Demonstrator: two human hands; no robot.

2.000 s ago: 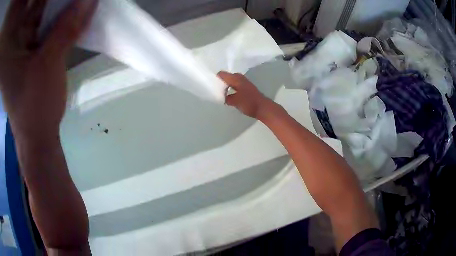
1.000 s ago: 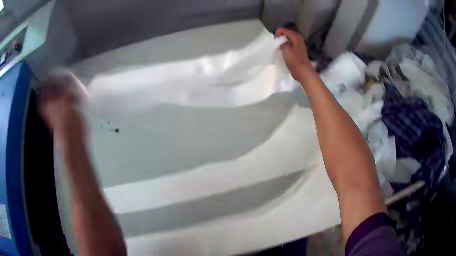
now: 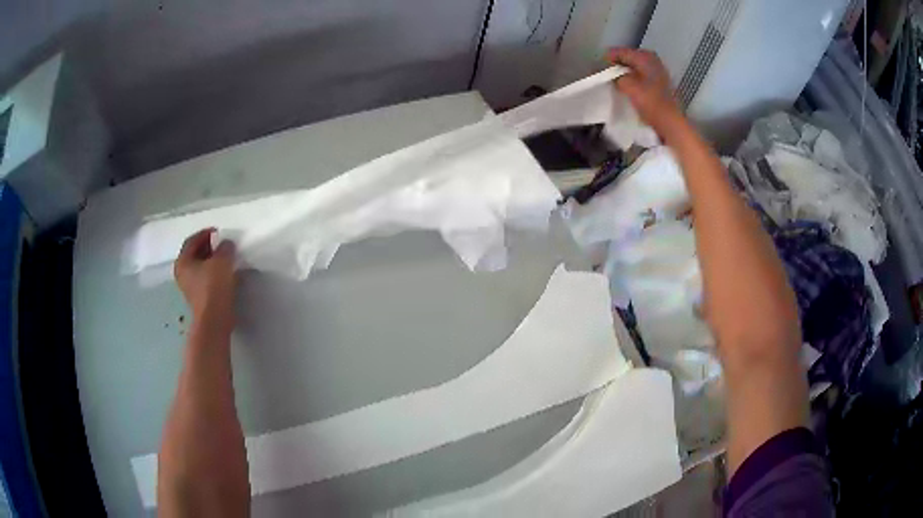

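My left hand (image 3: pixel 205 268) grips the left end of a thin white interfacing piece (image 3: pixel 415 187) at the far side of the feed table. My right hand (image 3: pixel 640 83) holds its other end, raised beyond the table's far right corner. The piece hangs crumpled with ragged folds, over other white pieces lying there. A white front panel (image 3: pixel 435 410) lies flat mid-table, flaring to a wide right end; my left forearm covers part of it. More white panels (image 3: pixel 597 455) lie along the near edge.
The pale grey-green feed table (image 3: pixel 334 344) has small dark stains on the left. The blue cover (image 3: pixel 12 334) is at the left edge. White offcuts (image 3: pixel 658 258) and purple-blue checked fabric (image 3: pixel 830 293) are heaped at the right, near a pale rail (image 3: pixel 705 454).
My right hand has moved right and slightly up, stretching the interfacing past the table's corner. My left hand has moved right and down with its end. The view has shifted.
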